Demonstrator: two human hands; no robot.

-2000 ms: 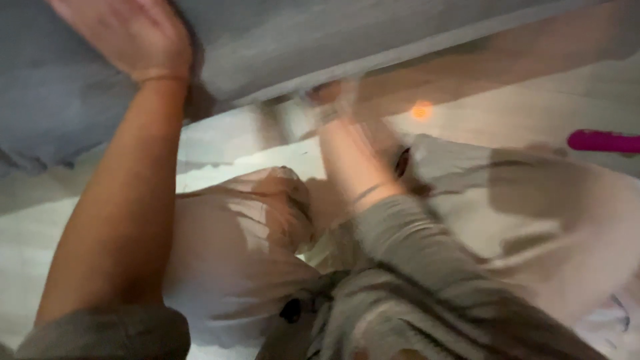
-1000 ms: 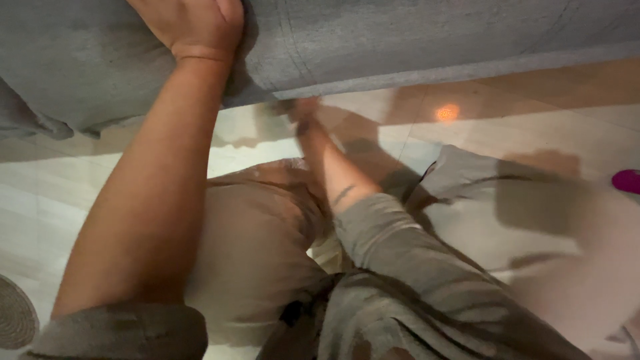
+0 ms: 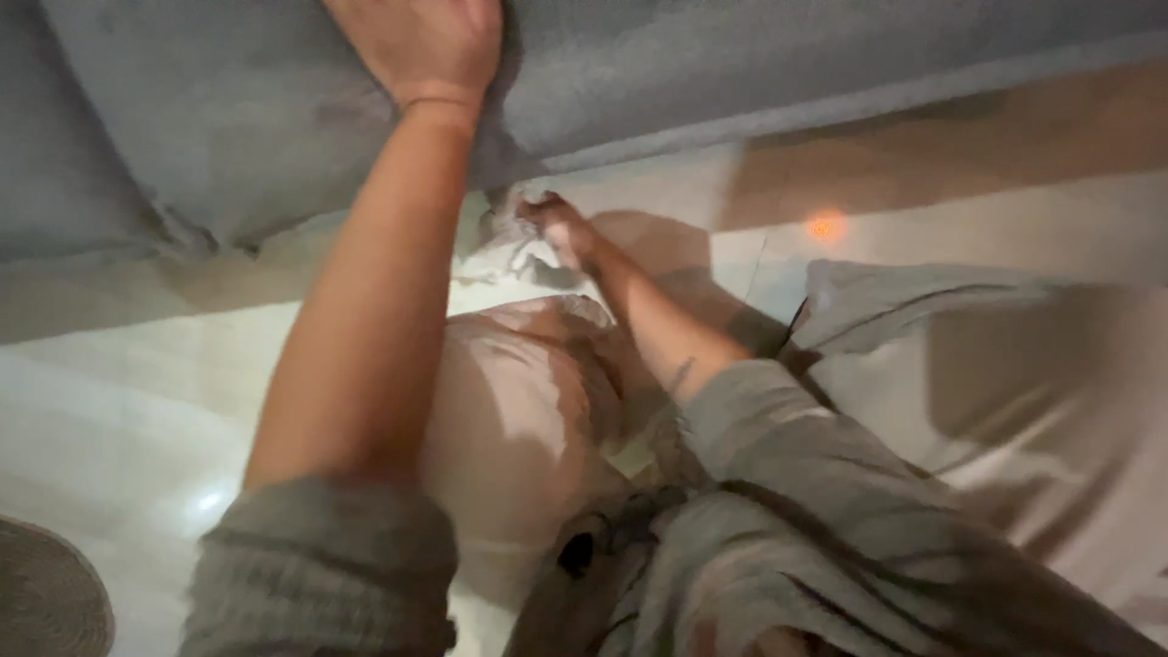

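My left hand [image 3: 433, 41] rests against the side of a grey fabric-covered piece of furniture [image 3: 730, 78], perhaps a sofa, at the top of the view; its fingers run out of the frame. Low down, close to the furniture's bottom edge, my right hand [image 3: 557, 224] is blurred over the pale floor. A whitish, crumpled-looking thing [image 3: 520, 219] shows at its fingers, too blurred to name, and whether the hand grips it is unclear. Beneath my arms are my legs in light trousers [image 3: 511, 392].
Pale floor tiles [image 3: 119, 401] stretch below the furniture, with an orange spot of light [image 3: 823, 226] on them. A round woven mat [image 3: 46, 589] lies at the lower left. The furniture's hem hangs close to the floor.
The magenta object seen at the right in both earlier frames is out of view. My left hand remains at the grey fabric, and my right hand stays low beside its bottom edge.
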